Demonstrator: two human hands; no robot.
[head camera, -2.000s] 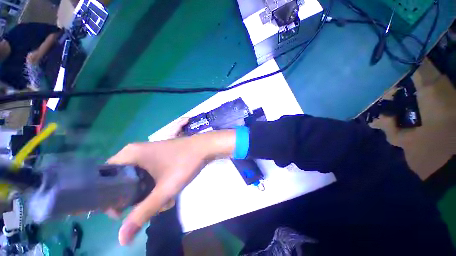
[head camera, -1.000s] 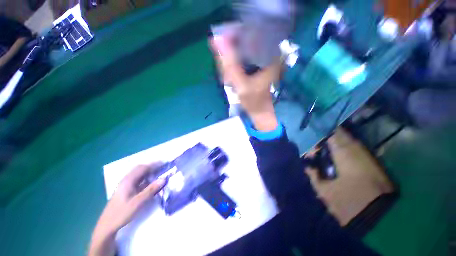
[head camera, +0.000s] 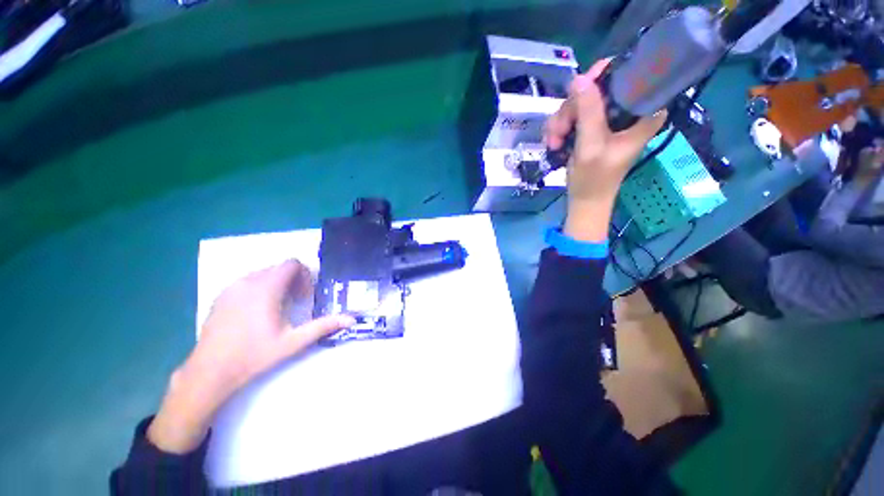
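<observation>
A black boxy device body (head camera: 357, 257) lies on the white sheet (head camera: 426, 373), its round end away from me and its handle (head camera: 426, 259) with a blue tip pointing right. My left hand (head camera: 257, 325) holds the body's near left part, with the thumb on its near edge. My right hand (head camera: 603, 145), with a blue wristband, grips the grey and black electric screwdriver (head camera: 664, 60). The screwdriver's nose points down at the pick-up mechanism of the white screw feeder (head camera: 499, 155). Whether the bit touches it or carries a screw cannot be told.
A teal perforated box (head camera: 669, 189) with black cables stands right of the feeder. A cardboard box (head camera: 645, 363) with black parts is below the bench's right edge. Another person's grey sleeve (head camera: 824, 281) and an orange item (head camera: 809, 102) are farther right.
My right hand has carried the screwdriver from the left over to the feeder on the right. My left hand still holds the device, which has turned so its handle points right.
</observation>
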